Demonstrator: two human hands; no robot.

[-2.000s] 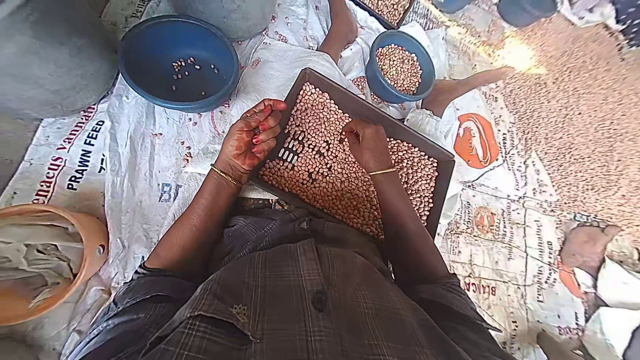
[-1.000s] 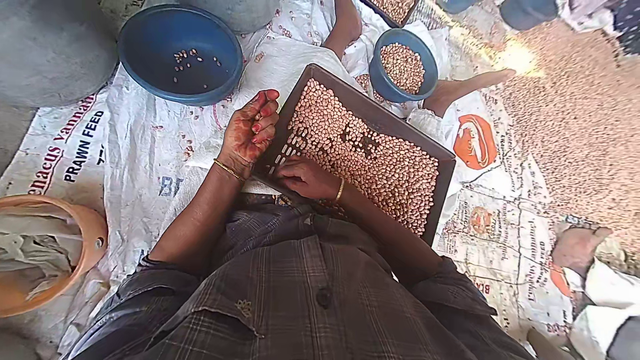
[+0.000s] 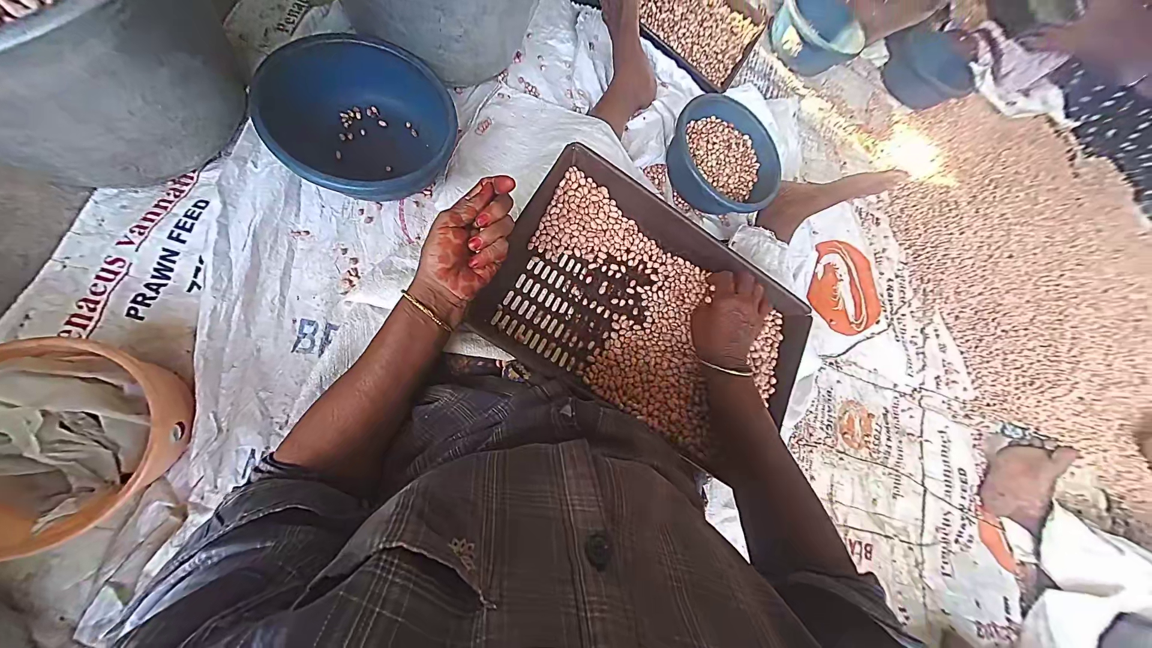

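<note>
A dark slotted plastic tray [image 3: 580, 155] lies tilted across my lap, with a layer of shelled peanuts [image 3: 652, 373] in it. Part of its slotted floor shows bare at the left and middle. My right hand [image 3: 731, 319] rests on the peanuts near the tray's right side, fingers bent down; whether it grips any is hidden. My left hand [image 3: 468, 241] is raised beside the tray's left edge, palm up with fingers curled in. The fingertips are reddish, and I cannot tell if something is held in them.
A blue basin [image 3: 355, 175] with a few peanuts stands at upper left, near grey tubs [image 3: 117, 99]. A blue bowl of peanuts [image 3: 724, 162] is beyond the tray, by another person's foot [image 3: 805, 202]. An orange tub [image 3: 166, 405] sits left. Peanuts spread [image 3: 1035, 270] at right.
My right hand has moved from the tray's near left side to its right side. More of the slotted floor shows at the left. My left hand stays beside the tray.
</note>
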